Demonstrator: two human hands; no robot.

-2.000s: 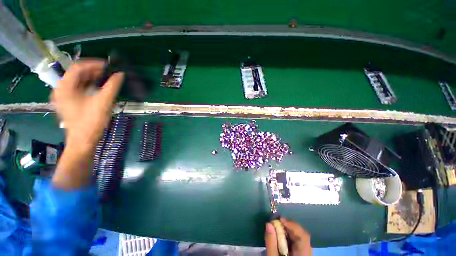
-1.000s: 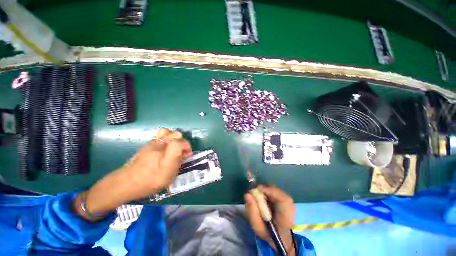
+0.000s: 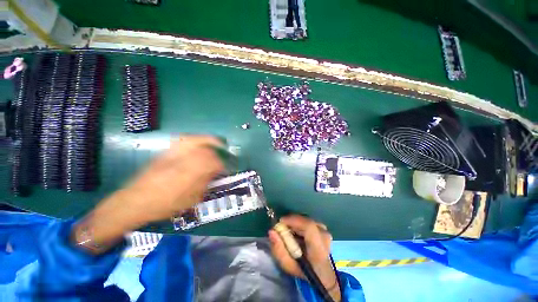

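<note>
A phone frame assembly [image 3: 227, 200] lies tilted on the dark green mat in front of me. My left hand [image 3: 192, 168] is blurred over its upper left part; a small dark thing shows at its fingertips, too blurred to name. My right hand [image 3: 304, 245] holds the soldering iron [image 3: 288, 240] by its pale grip. Its metal tip is at the right end of the assembly; I cannot tell if it touches. A second phone frame assembly [image 3: 356, 176] lies flat to the right.
A loose heap of small shiny parts [image 3: 301, 118] lies mid-bench. Black part rows [image 3: 59, 124] and a shorter row [image 3: 138, 99] are at left. At right are the fan [image 3: 422, 147], whitish cup [image 3: 439, 187] and tan pad [image 3: 463, 215]. The rail [image 3: 236, 58] borders the belt.
The view has shifted slightly. The iron has moved left to the near assembly's right end. My left hand has stayed over the assembly and is more blurred, with a dark thing at its fingertips.
</note>
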